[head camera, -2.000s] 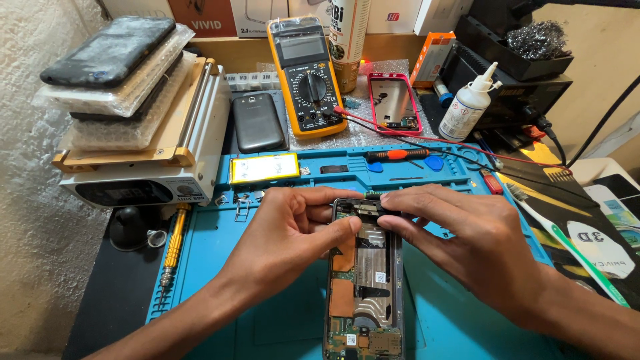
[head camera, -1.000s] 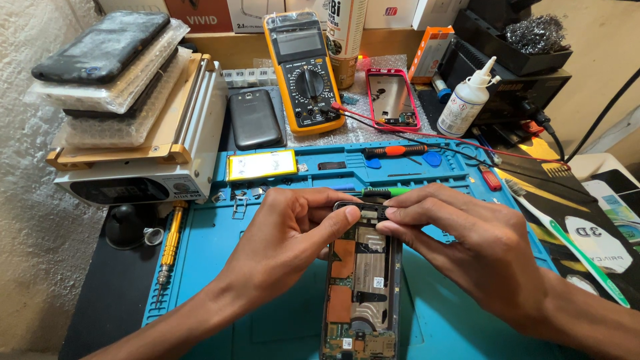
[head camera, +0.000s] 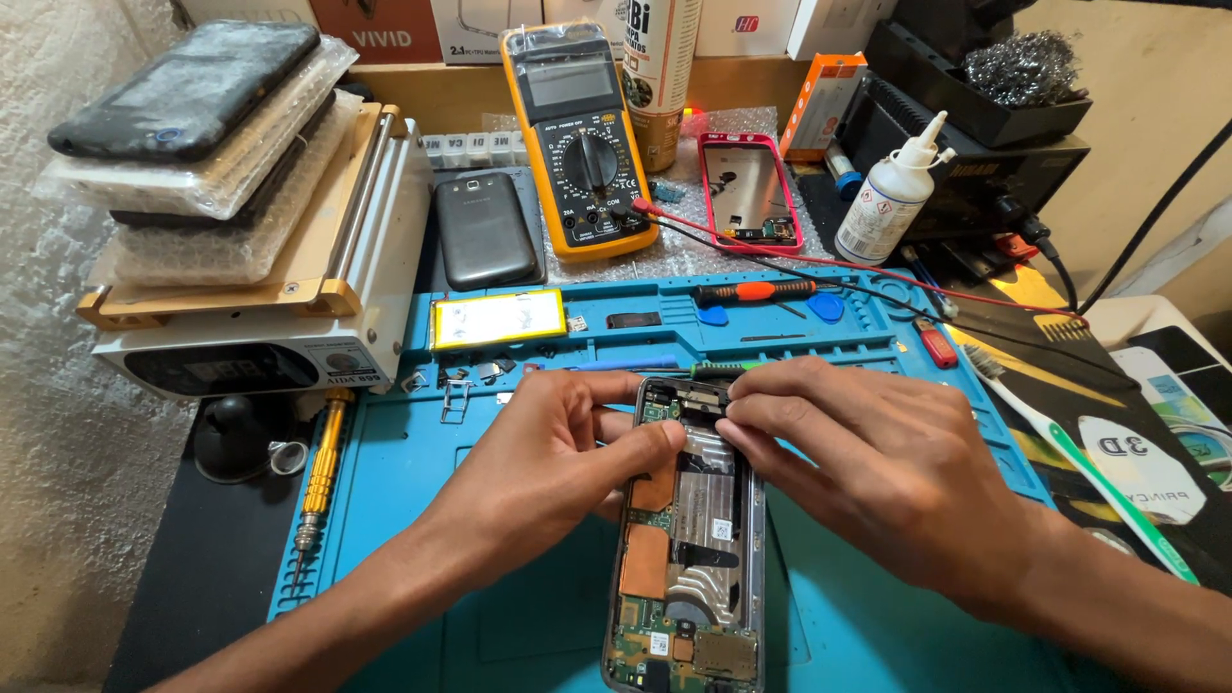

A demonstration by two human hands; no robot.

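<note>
An opened smartphone [head camera: 703, 500] with its circuit board and copper-coloured pads showing is held upright-lengthwise above a blue silicone repair mat [head camera: 520, 597]. My left hand [head camera: 577, 438] grips its upper left edge, the thumb lying over the board and the fingers behind. At the top right corner, the fingertips of my right hand [head camera: 847, 462] pinch around a small dark part [head camera: 707, 399] near the phone's top; whether it is loose from the frame cannot be told. Behind the phone lie a green-handled tool [head camera: 722, 370] and a blue pry tool [head camera: 626, 364].
A yellow multimeter [head camera: 587, 144], a battery [head camera: 500, 318], a black phone cover [head camera: 486, 231] and a screwdriver [head camera: 756, 292] lie behind. Left are a white heating unit [head camera: 260, 356] and a gold screwdriver [head camera: 322, 472]. Right are a white bottle [head camera: 885, 207], a toothbrush [head camera: 1078, 462] and red and black leads [head camera: 924, 282].
The left thumb has come down from the phone's top edge onto the upper board since a second ago. The right fingertips stay at the top right corner.
</note>
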